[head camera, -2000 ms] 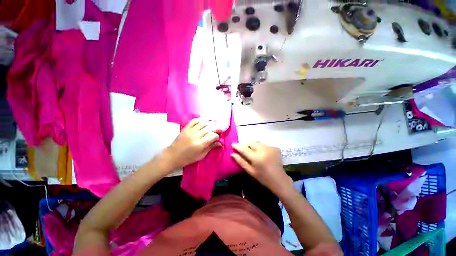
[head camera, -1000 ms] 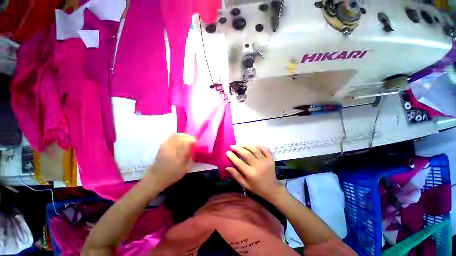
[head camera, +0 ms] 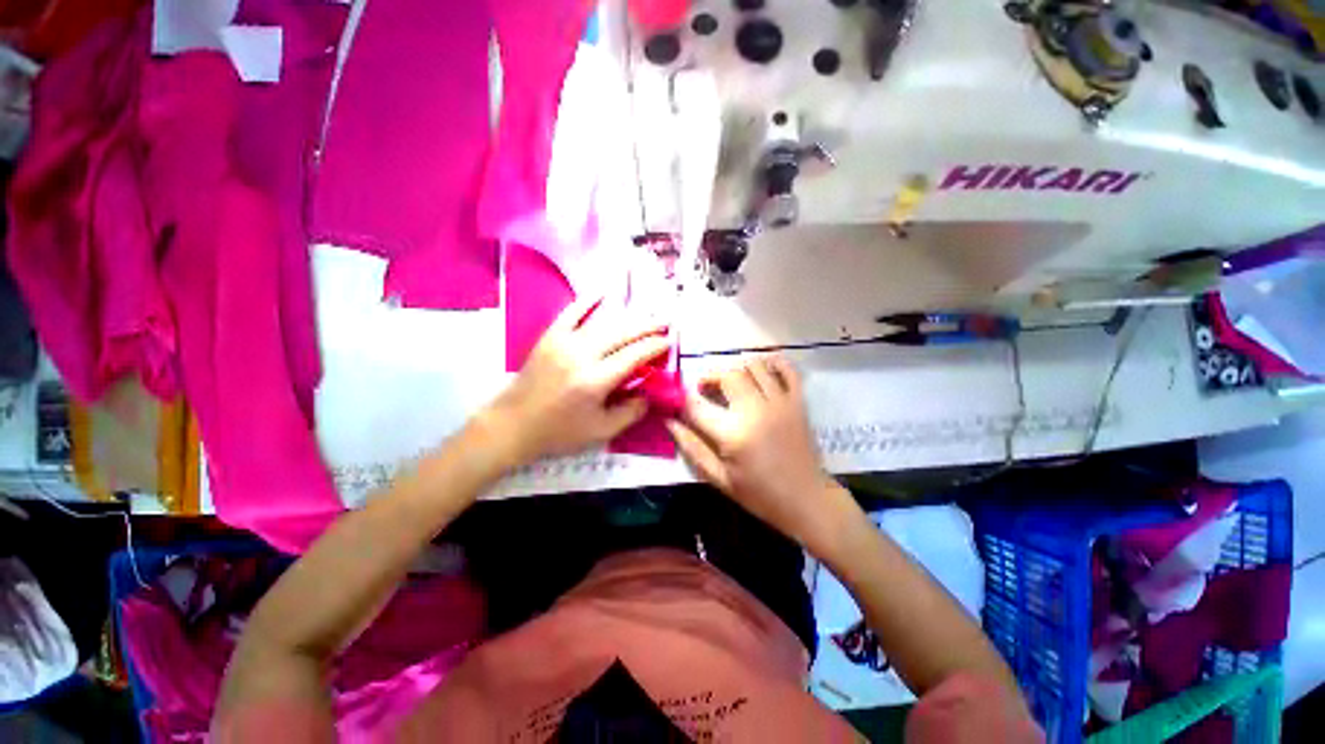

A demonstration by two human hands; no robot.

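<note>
A pink fabric piece lies at the table's front edge, just in front of the presser foot and needle of the white sewing machine. My left hand is closed on the piece from the left, fingers near the needle area. My right hand grips the same piece from the right with its fingertips. Both hands nearly touch. Glare hides the fabric's edge under the foot. A flat pink panel lies left of the needle.
Crumpled pink fabric hangs over the table's left edge. A slim dark-and-blue tool lies beneath the machine arm. A blue basket with scraps stands at lower right, another at lower left. Scissors lie on a white pad.
My left hand has moved up and right toward the needle with the fabric. My right hand has shifted slightly up. The piece is now bunched between both hands, and the scissors have come into view.
</note>
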